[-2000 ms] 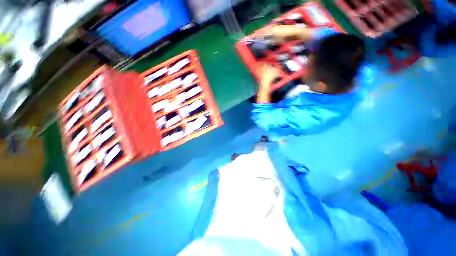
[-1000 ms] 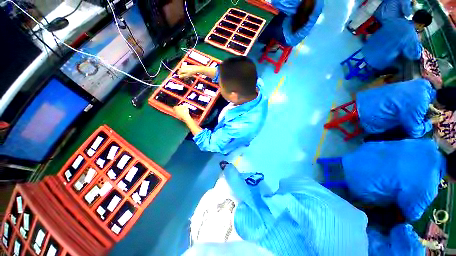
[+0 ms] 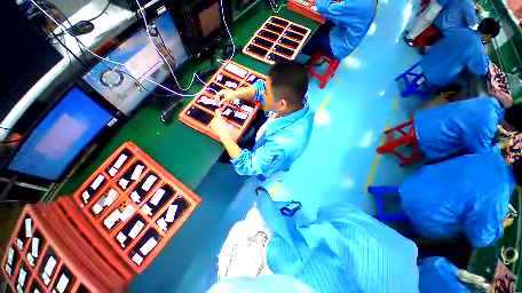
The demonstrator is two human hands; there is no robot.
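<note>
Neither of my hands shows; only my blue smock and white shirt front show at the bottom centre. Nearest in front on the left, an orange-red tray [image 3: 196, 201] lies on the green bench, its pockets holding black phones with white labels. A stack of similar trays [image 3: 74, 232] stands beside it at the lower left. Further along, a seated person in blue has both hands over another orange tray [image 3: 184, 117] of black phones and white slips.
A blue-lit monitor [image 3: 63, 134] and thin white cables stand behind the trays. Another phone tray [image 3: 248, 52] lies farther up the bench. Seated people in blue line the right bench, on red [image 3: 399, 142] and blue [image 3: 384, 201] stools. The blue floor has yellow lines.
The view has steadied since the first blurred frame. Since one second ago, the trays and bench have shifted slightly right in view, and the seated person's hands have come closer together over the tray.
</note>
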